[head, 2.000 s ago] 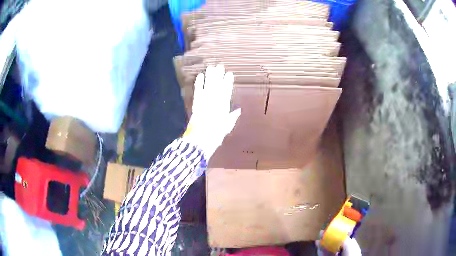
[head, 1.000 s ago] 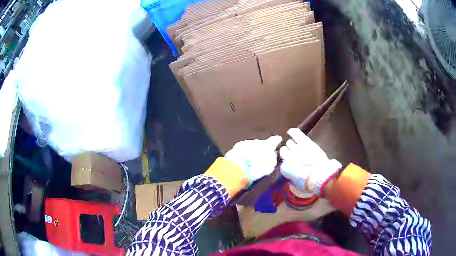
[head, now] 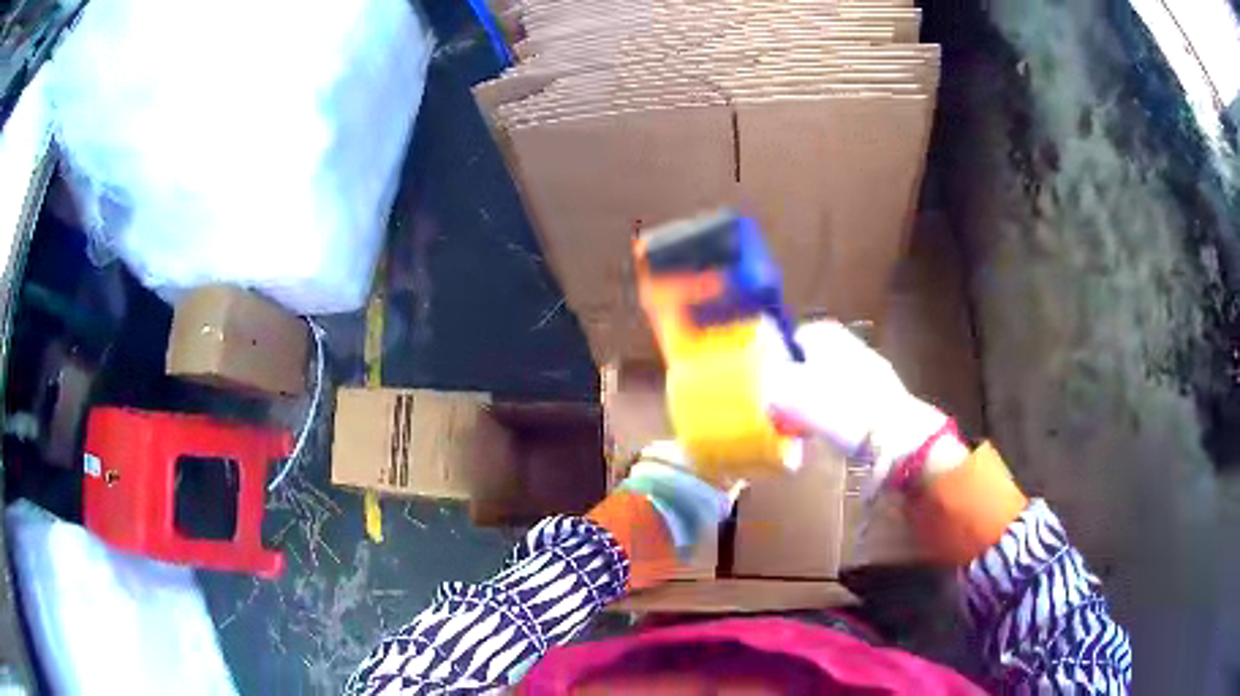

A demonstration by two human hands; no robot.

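Observation:
My right hand (head: 850, 394), in a white glove, grips the blurred blue and orange tape dispenser (head: 714, 306) with its yellow tape roll, held above a carton. The carton (head: 796, 524) is close to my lap, opened out, with a dark gap between its flaps. My left hand (head: 676, 503), gloved, is at the left side of the carton, partly behind the dispenser's roll; its fingers are blurred and I cannot make out its hold clearly. The stack of flat cartons (head: 721, 190) leans in front, beyond the carton.
At left are a large white wrapped bundle (head: 245, 150), a small brown box (head: 238, 340), a red stool (head: 184, 490) and white plastic (head: 116, 612). An open box (head: 408, 438) lies on the dark floor left of the carton. A stained wall (head: 1088, 272) runs along the right.
A folded blank held between both hands is now an opened carton at my lap. The dispenser has risen from low by the lap to above the carton. My left hand has moved lower.

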